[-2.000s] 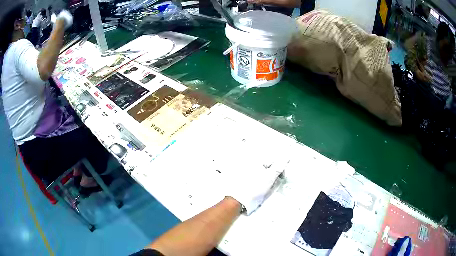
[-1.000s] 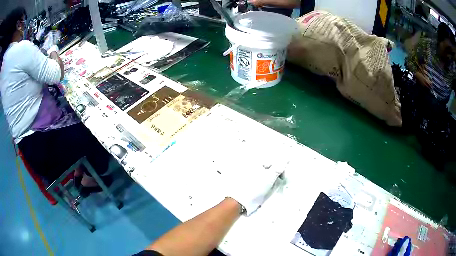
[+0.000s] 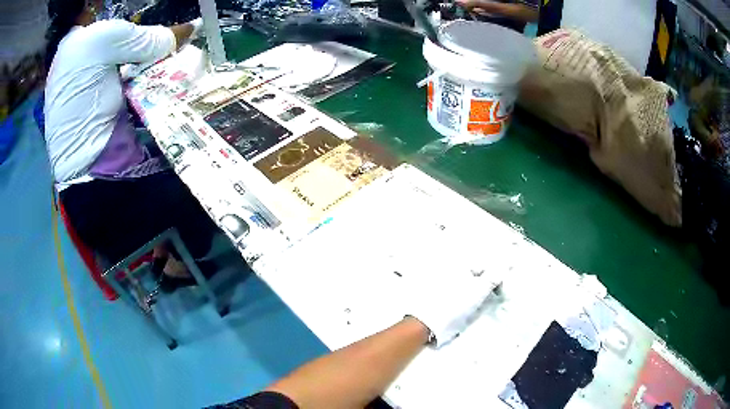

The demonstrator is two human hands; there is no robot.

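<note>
My left hand (image 3: 464, 310), in a white glove, rests on the white bench cover (image 3: 360, 279) left of the black pad. Glove and cover are both washed out, so I cannot tell how the fingers lie or whether they hold anything. The ragged black pad (image 3: 554, 367) lies flat on a small pale plate. A small blue and white bit (image 3: 663, 406) shows at the bottom right edge, on the pink-red printed sheet (image 3: 672, 383). It may be part of my right glove, but it is cut off and I cannot tell.
A white bucket (image 3: 468, 104) with an orange label stands on the green bench surface (image 3: 552, 216). A tan woven sack (image 3: 608, 112) lies behind it. A seated person (image 3: 104, 96) works at the left. Printed sheets (image 3: 320, 180) cover the bench's near edge.
The view has turned left, so the bench things sit further right and slightly lower. My left hand stays at the same place on the cover. The seated person's arm now reaches forward.
</note>
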